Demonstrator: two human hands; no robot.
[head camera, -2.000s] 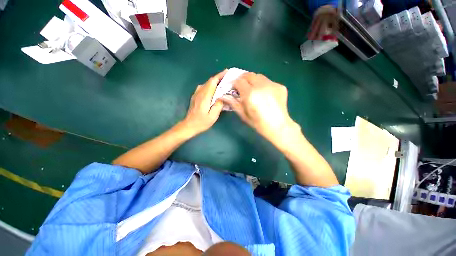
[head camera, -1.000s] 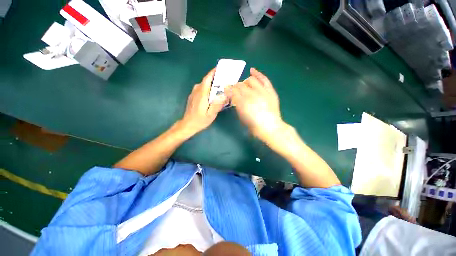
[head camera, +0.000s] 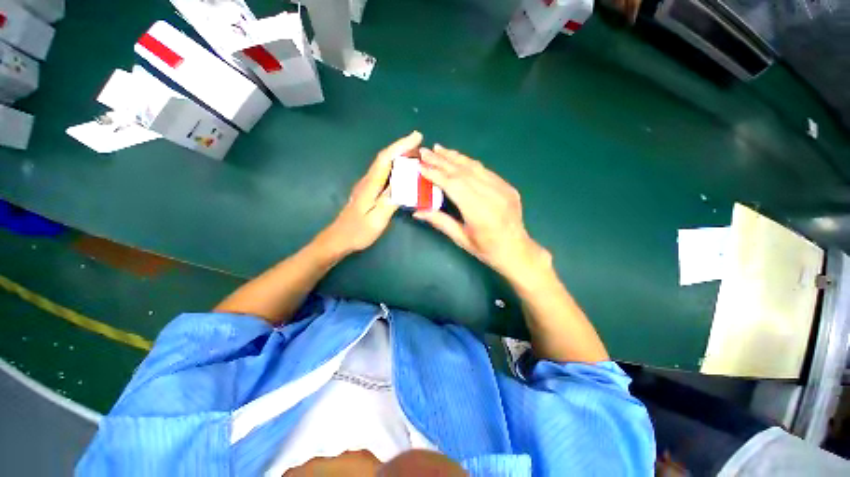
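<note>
A small white carton with a red band (head camera: 404, 183) is held between my two hands above the green bench. My left hand (head camera: 365, 203) grips its left side. My right hand (head camera: 480, 203) rests on its right side, with the fingers over the top edge and the thumb near the lower right corner. No raised flap shows on the carton. The carton's far side is hidden by my fingers.
An opened carton with flaps out (head camera: 194, 128) lies at the upper left beside a red-banded carton (head camera: 203, 74). More cartons stand at the far left. Two cartons (head camera: 538, 25) stand at the far side. A paper slip (head camera: 704, 255) and cream folder (head camera: 766, 296) lie at right.
The white flap that stood up from the carton no longer shows, and the red band now faces me. The view has shifted, bringing more cartons in at the left.
</note>
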